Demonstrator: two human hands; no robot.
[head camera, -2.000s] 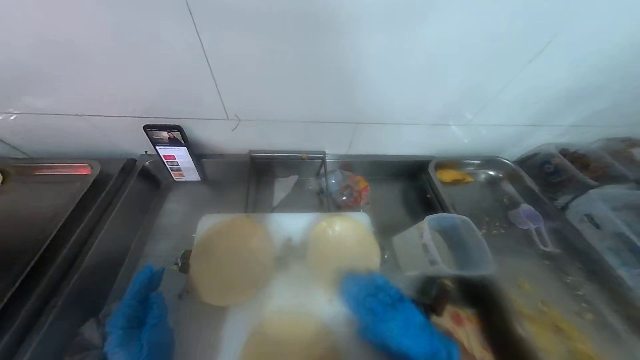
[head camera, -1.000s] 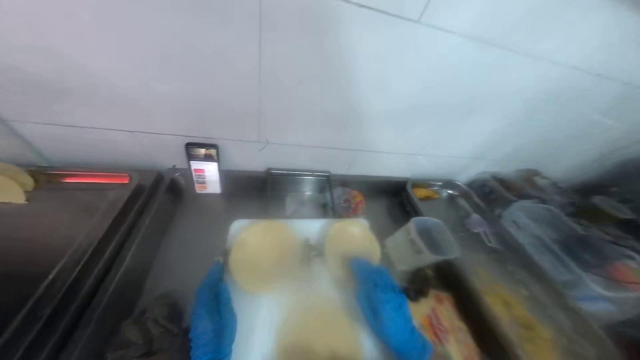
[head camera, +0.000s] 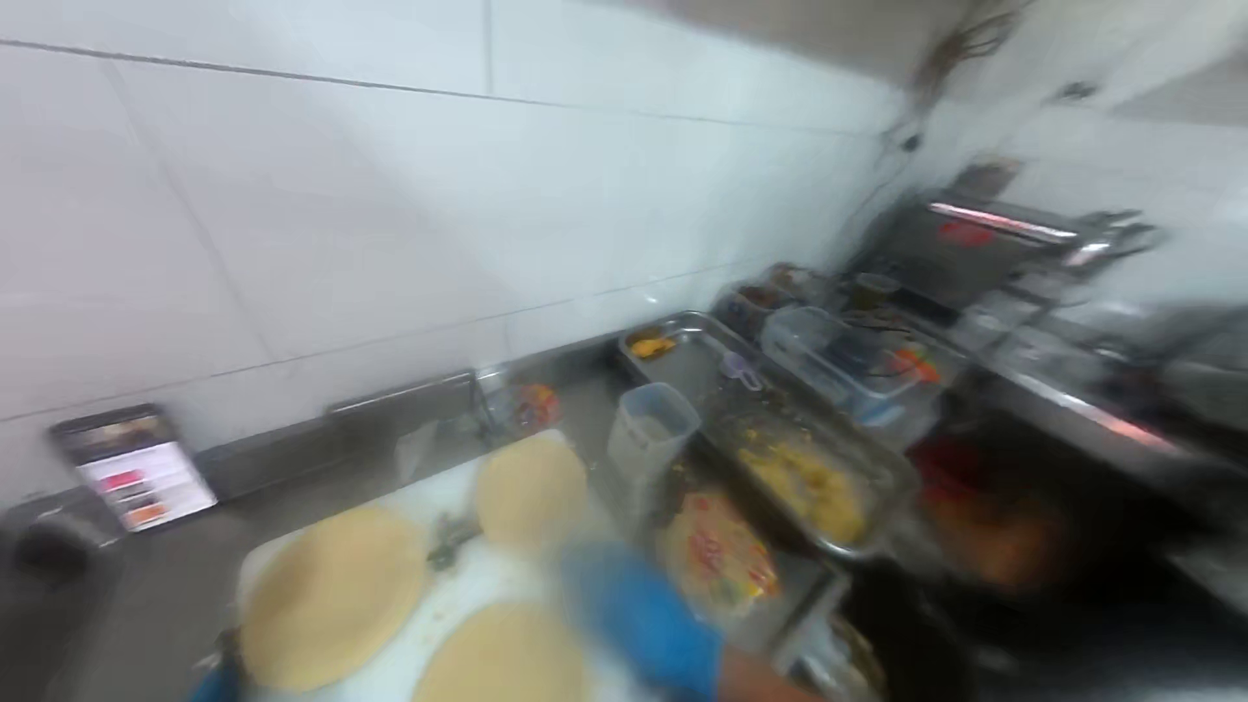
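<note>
A white cutting board (head camera: 475, 564) bears three flat round dough pieces: a large one (head camera: 336, 597) at left, a smaller one (head camera: 531, 490) at top right, and one (head camera: 507, 658) cut off by the lower frame edge. Some green bits (head camera: 450, 538) lie between the upper two. My right hand (head camera: 643, 614), in a blue glove, is badly blurred over the board's right side, beside the dough; its fingers cannot be made out. Only a sliver of my blue-gloved left hand (head camera: 216, 681) shows at the board's lower left edge, its fingers hidden.
A lit phone (head camera: 136, 468) leans against the tiled wall. Right of the board stand a clear plastic container (head camera: 651, 429), a printed plastic packet (head camera: 721, 556) and a metal tray (head camera: 882, 478) holding yellow pieces and a purple scoop (head camera: 741, 370). Farther right are plastic tubs (head camera: 829, 356).
The view has swung to the right, bringing in more of the counter there. Against the board, my left hand has gone from beside it, two seconds ago, to its left edge.
</note>
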